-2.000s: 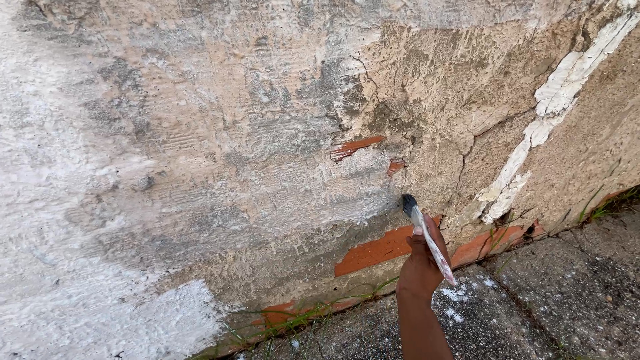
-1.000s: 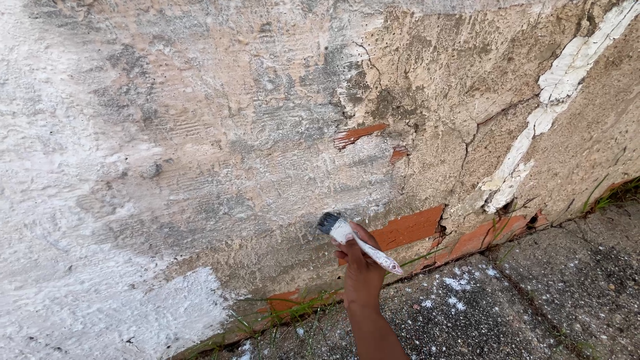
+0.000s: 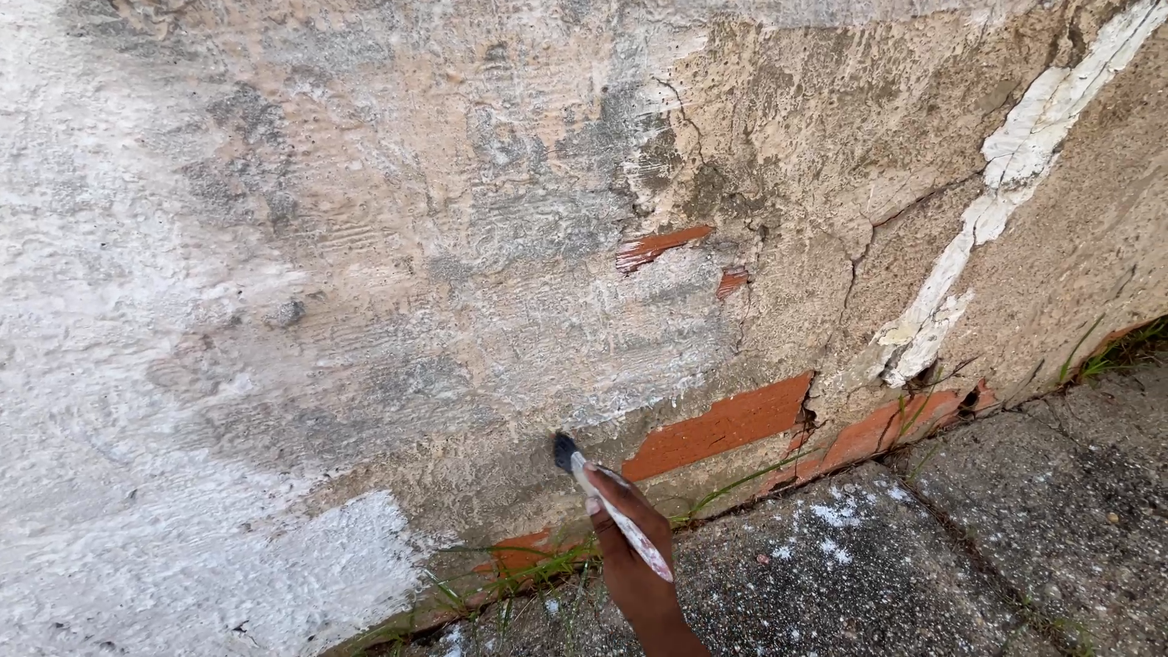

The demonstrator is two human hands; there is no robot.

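My right hand (image 3: 631,525) is shut on a paintbrush (image 3: 625,525) with a paint-smeared handle. Its dark bristles touch the rough plastered wall (image 3: 511,301), just below a thinly whitened patch and left of a strip of exposed red brick (image 3: 725,429). White paint (image 3: 319,566) covers the wall thickly at the left and lower left, while thinner, streaky white lies over the middle. Bare beige plaster shows at the right. My left hand is out of view.
Cracks and a white filler strip (image 3: 1022,164) mark the right of the wall. Smaller red brick patches (image 3: 662,246) show through the plaster. Grass (image 3: 547,570) grows along the wall's foot, beside concrete paving (image 3: 821,584) spotted with white paint.
My right hand has carried the brush leftward along the lower wall from beside the small brick patch. Over the last second the bristles have shifted slightly lower and left.
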